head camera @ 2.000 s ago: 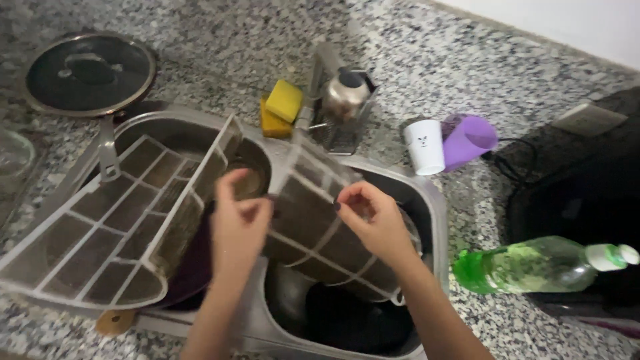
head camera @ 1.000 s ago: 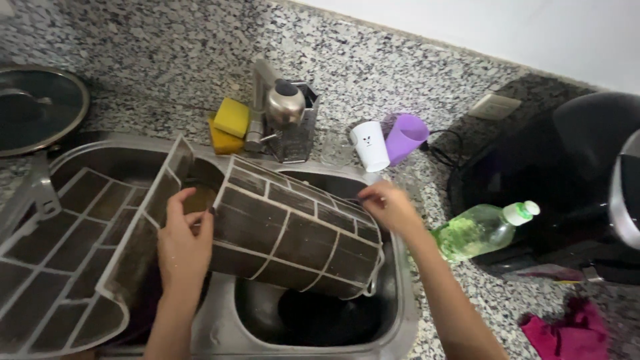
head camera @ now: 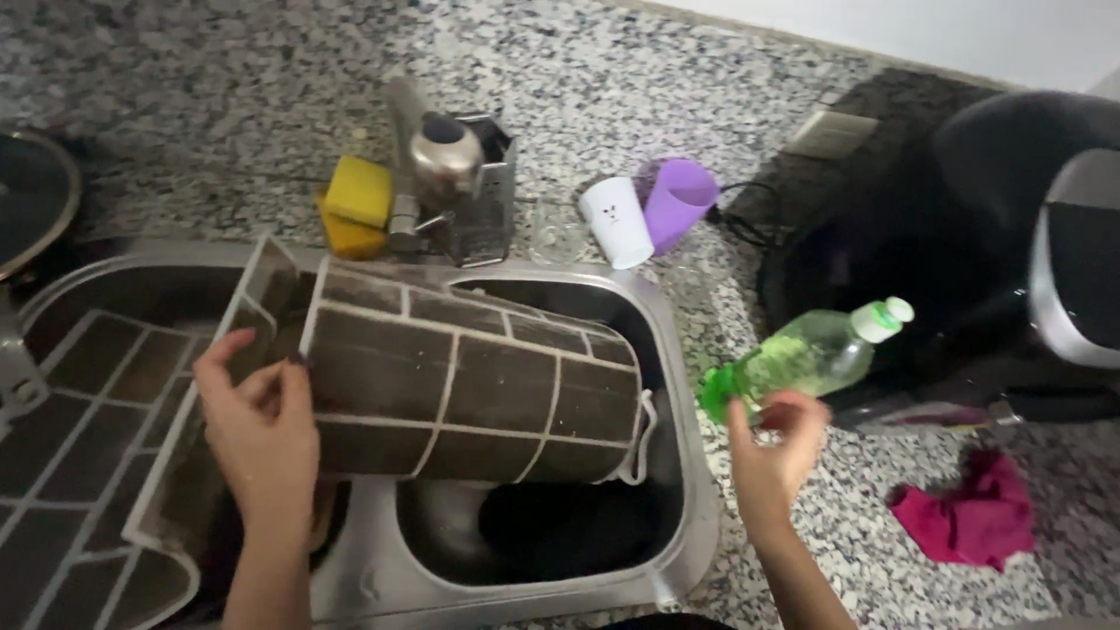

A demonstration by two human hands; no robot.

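Observation:
A curved mesh filter panel with a pale grid frame rests across the right basin of the steel sink. My left hand pinches its left edge between thumb and fingers. A second mesh filter panel lies bent over the left basin, just left of that hand. My right hand is at the lower part of a green dish soap bottle, which lies on the granite counter right of the sink. Its thumb and fingers are apart; whether they touch the bottle cannot be told.
Behind the sink are a yellow sponge, a faucet and a metal caddy. A white cup and a purple cup lie nearby. A black appliance and a magenta cloth are at right, a glass lid at left.
My right hand has let go of the panel's right end and moved right to the soap bottle. My left hand remains at the panel's left edge. The view has shifted right.

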